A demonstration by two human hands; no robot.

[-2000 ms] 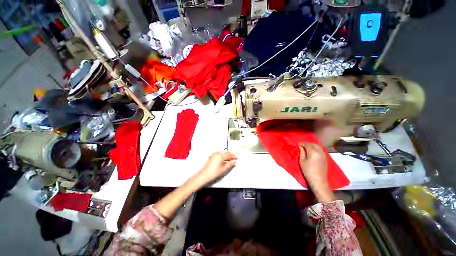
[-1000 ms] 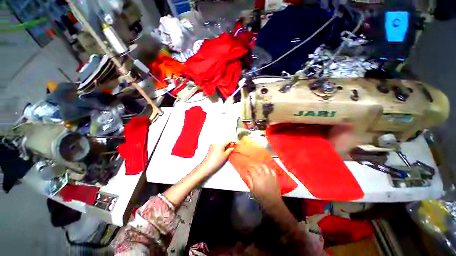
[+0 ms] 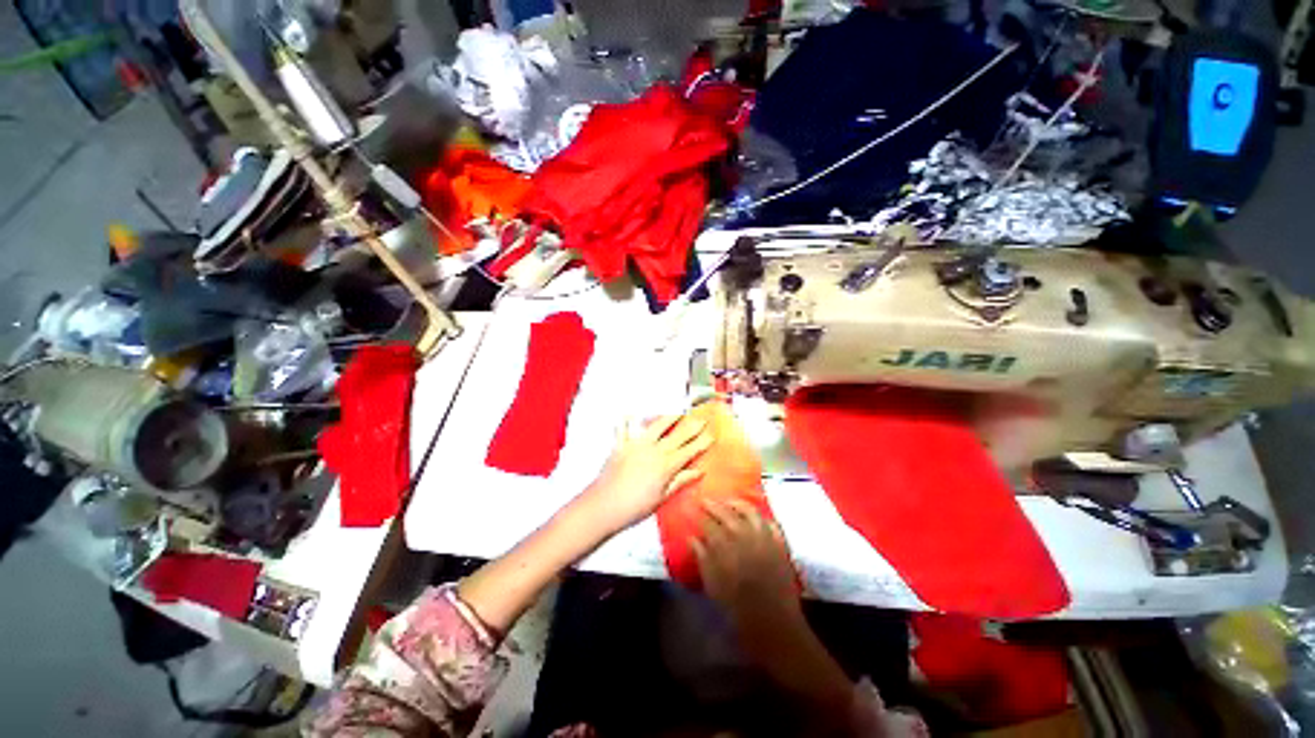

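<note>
A small panel [image 3: 731,459], orange near the needle and red lower down, lies with its top end at the presser foot [image 3: 743,384] of the sewing machine [image 3: 923,325]. My left hand [image 3: 656,469] lies flat on the panel's upper left edge, fingers towards the needle. My right hand [image 3: 743,548] rests on its lower part, fingers spread. Both hands press the panel and cover parts of it. A large red panel [image 3: 923,490] lies under the machine arm, right of the needle, its rounded end at the table's front edge.
Stacked red cut pieces [image 3: 542,395] lie on the white table [image 3: 620,343] left of my left hand. More red pieces [image 3: 375,433] lie at the table's left edge. A red heap [image 3: 627,180] is behind. Metal tools [image 3: 1204,536] lie at the right end.
My right hand has moved left from the large panel to the small panel, which now lies at the needle. Over the last second the small panel has swung to point more straight towards me.
</note>
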